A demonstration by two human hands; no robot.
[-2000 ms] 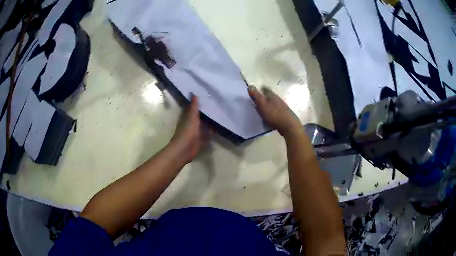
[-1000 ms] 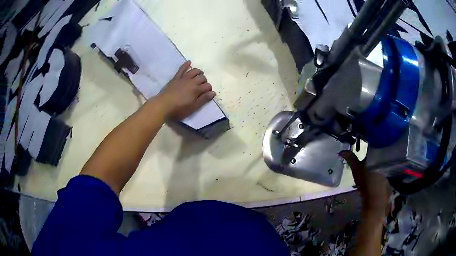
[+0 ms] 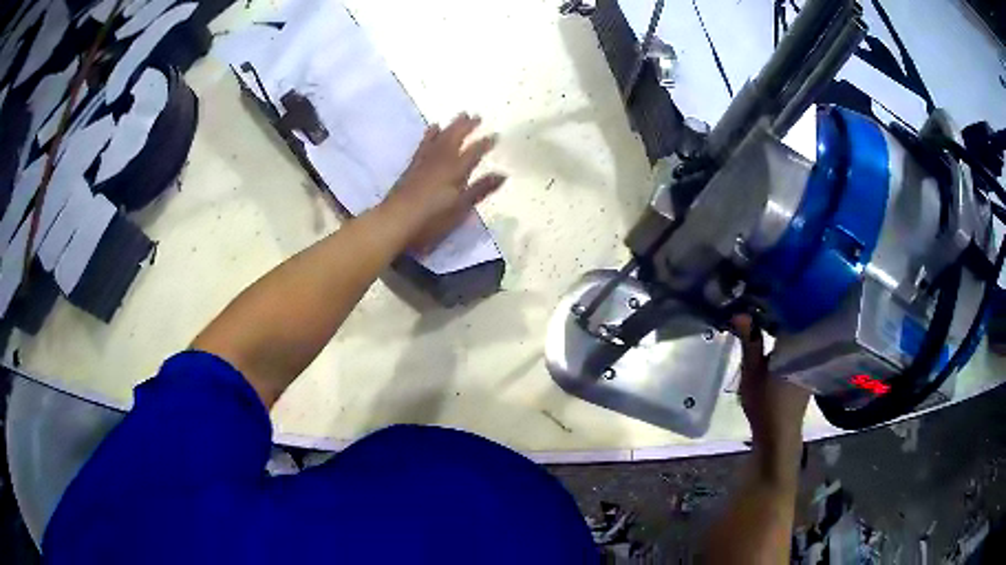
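A fabric stack with white marker paper on top and dark layered sides lies slantwise on the cream table. A lay clamp sits at its left edge. My left hand is over the stack's near part, fingers spread, holding nothing; whether the palm touches the paper is unclear. The cutting machine, silver and blue with red digits, stands right of the stack, apart from it, on its base plate. My right hand is under the motor at the handle side, its fingers mostly hidden by the machine.
Cut bundles stand at the table's left edge, with a thin brown strip across them. A larger fabric lay with another clamp is at the back right. A white bin stands at lower left. Scraps litter the floor.
Both hands were at the stack; my right hand then moved to the machine, which now stands upright further left. Since the last frame, my left hand's fingers have spread and the base plate has shifted slightly left.
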